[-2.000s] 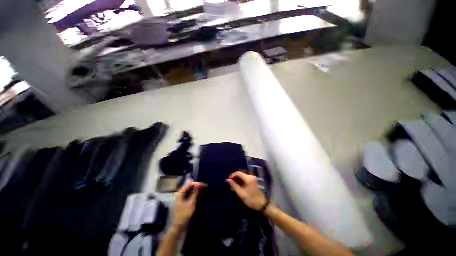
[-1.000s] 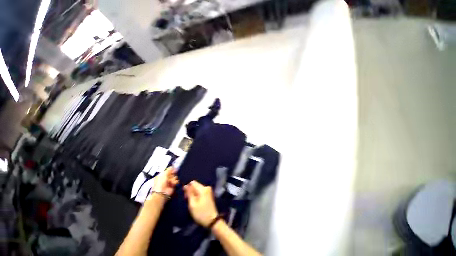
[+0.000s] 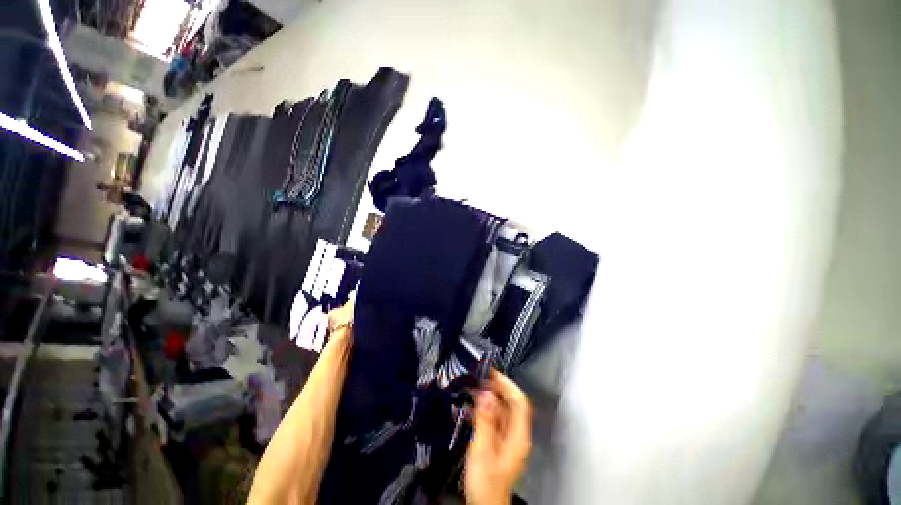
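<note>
A navy bundle (image 3: 420, 266) with striped layered edges lies in front of me. My left hand (image 3: 342, 316) is at its left side, mostly hidden behind the bundle, so its fingers do not show. My right hand (image 3: 501, 419) is at the right side, its fingertips at the striped edge of the folded layers; whether they grip it is too blurred to tell. Tangled navy tie strips (image 3: 407, 170) lie just beyond the bundle. Small cut parts with white tops (image 3: 318, 286) lie to its left.
A large white paper roll (image 3: 706, 266) runs along the right. Quilted black panels (image 3: 267, 187) lie in a row at the left, with light-blue-edged panels (image 3: 308, 163) on top. A pale table (image 3: 533, 108) spreads behind. Scrap heaps (image 3: 212, 345) are at the lower left.
The view has turned left and moved closer. My hands, earlier close together over the bundle, are now apart, the left behind its left side and the right at its striped right edge.
</note>
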